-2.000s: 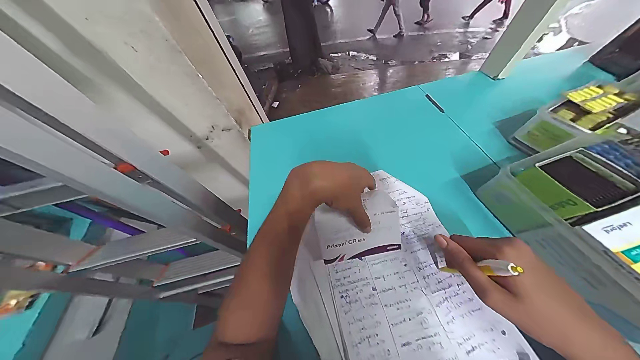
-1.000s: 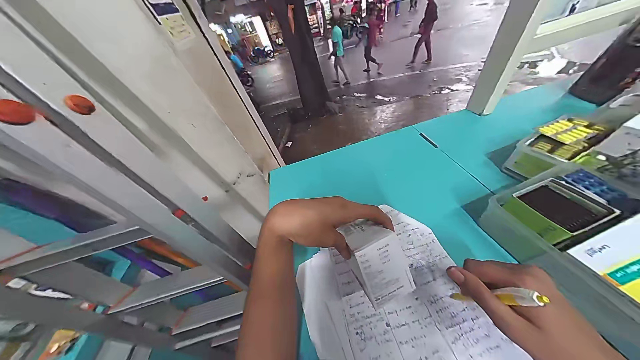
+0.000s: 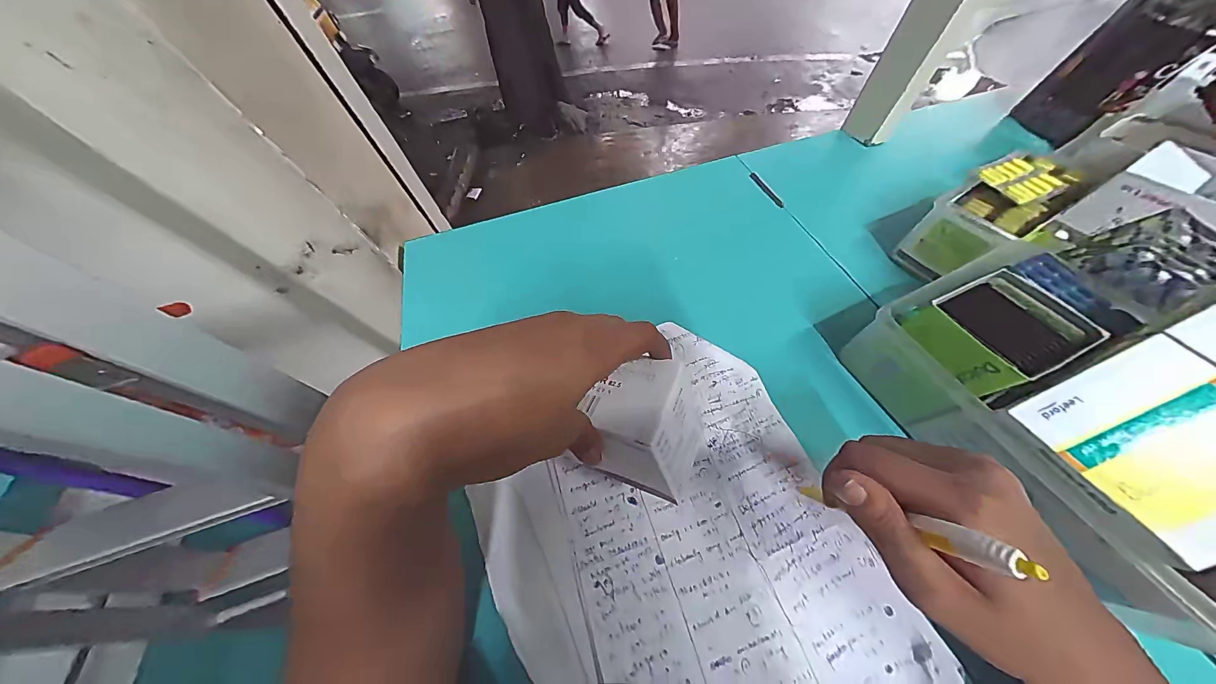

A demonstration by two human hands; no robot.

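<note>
Several sheets of paper (image 3: 703,570) with handwriting in columns lie on the turquoise counter (image 3: 608,256). My left hand (image 3: 532,389) grips a small white carton (image 3: 632,423) between thumb and fingers, tilted over the upper left of the top sheet; print shows on its faces. My right hand (image 3: 931,532) holds a white and yellow pen (image 3: 964,543), its tip end at the sheet's right edge. Whether the tip touches the paper cannot be told.
Clear plastic bins (image 3: 988,456) of cartons and packs stand along the right. A smaller bin holds yellow packs (image 3: 1026,185). White slatted metal (image 3: 142,323) flanks the left. Beyond the counter are a post (image 3: 898,76), a tree trunk (image 3: 522,66) and people's legs on a wet street.
The carton in my left hand has been turned: two seconds ago its broad face with a purple stripe showed, now other faces do. My right hand still holds the pen. The view has shifted.
</note>
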